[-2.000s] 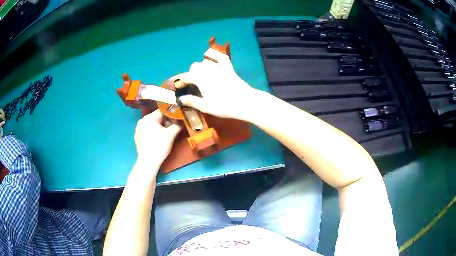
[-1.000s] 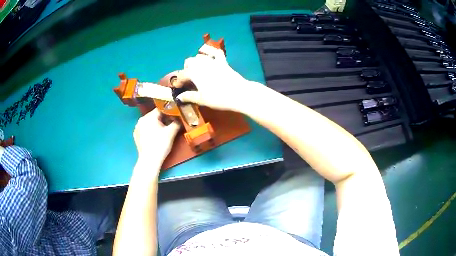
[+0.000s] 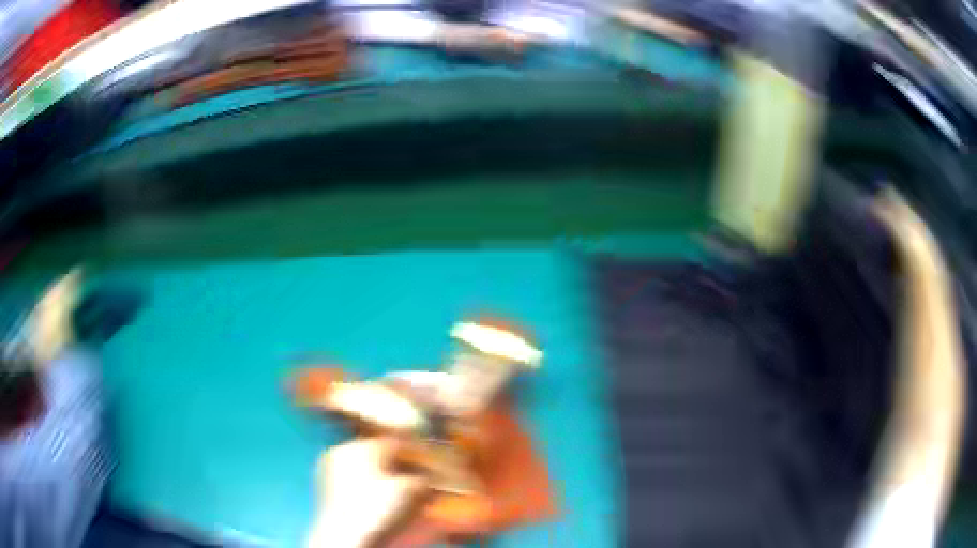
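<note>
The view is strongly blurred. The orange-brown three-arm jig (image 3: 455, 505) with pale strips lies low in the picture on the teal mat, on its reddish base plate (image 3: 530, 471). My left hand (image 3: 364, 487) is at the jig's near left side, its fingers against the jig between two arms. A small dark spot shows at the jig's middle; what it is cannot be told. My right hand (image 3: 891, 209) is far off at the right, at the end of my stretched arm, over the dark tray area. Its fingers and anything in them are too blurred to tell.
The black ribbed tray (image 3: 686, 417) lies right of the mat, with darker stacked trays (image 3: 825, 353) beyond. Another person's arm (image 3: 59, 375) reaches onto the mat at the left. A pale yellow upright thing (image 3: 766, 155) stands behind the tray.
My right hand has left the jig and moved far to the right. My left hand stays at the jig. The view has tilted up, so the jig sits lower in the picture.
</note>
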